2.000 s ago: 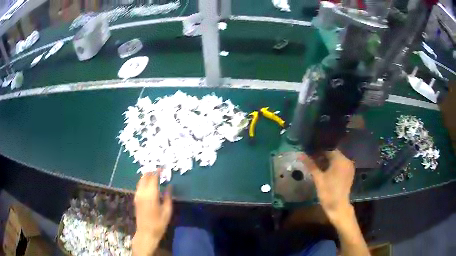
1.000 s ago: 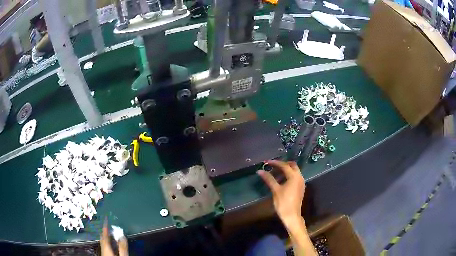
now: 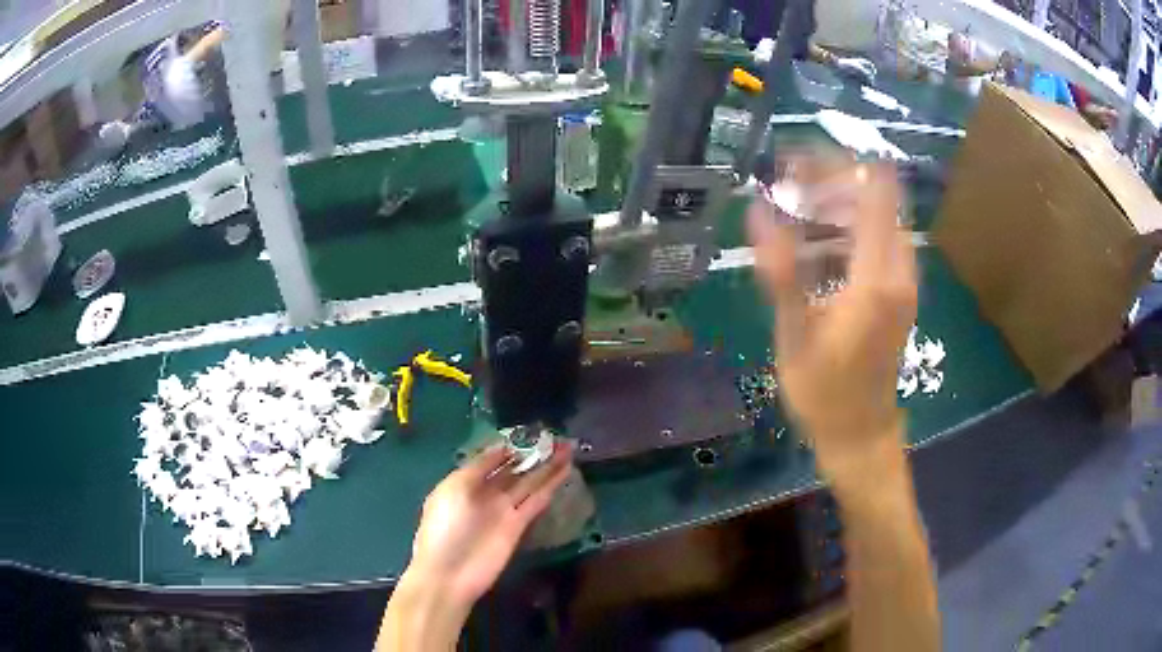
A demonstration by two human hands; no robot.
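Observation:
My left hand (image 3: 482,520) holds a white plastic part (image 3: 530,448) with pointed arms between its fingertips, over the press base plate (image 3: 561,516) and right below the black ram block (image 3: 533,312). The part hides the plate's central hole. My right hand (image 3: 841,280) is raised on the right, blurred, with its fingers up near the press lever. Whether it touches anything cannot be told. The large pile of white parts (image 3: 249,446) lies left of the press.
Yellow-handled pliers (image 3: 405,392) lie between the pile and the press. The dark steel block (image 3: 656,408) is right of the ram. A smaller white pile (image 3: 923,366) is partly behind my right arm. A tall brown carton (image 3: 1045,229) stands at the right. People's arms show across the conveyor.
My left hand has brought a white part from the bench's front edge to under the ram. My right hand has risen from the steel block's end. The view has shifted.

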